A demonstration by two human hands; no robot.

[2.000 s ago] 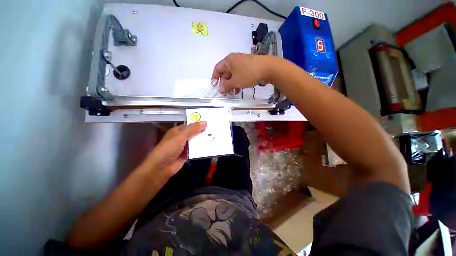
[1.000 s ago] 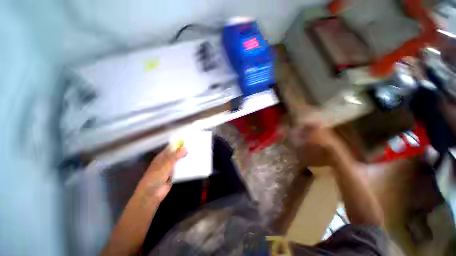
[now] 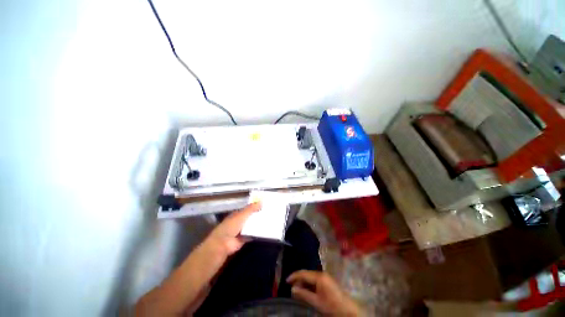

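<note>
My left hand holds a white product box by its left side, thumb on top, at the front edge of the impulse sealer. The box's top edge overlaps the sealer's front strip. The sealing bar runs across just behind it. My right hand is low in front of my body, with fingers slightly bent and apart, and holds nothing that I can see. Whether film is around the box cannot be told.
The blue power box stands at the sealer's right end. Right of it a shrink wrap machine with an orange-framed lid stands on a wooden table. A red stool and clear film scraps are below. A black cord hangs on the wall.
The view has tilted up and shows more wall. My right hand left the film at the bar, swung out right, and is now low near my body. My left hand still holds the box.
</note>
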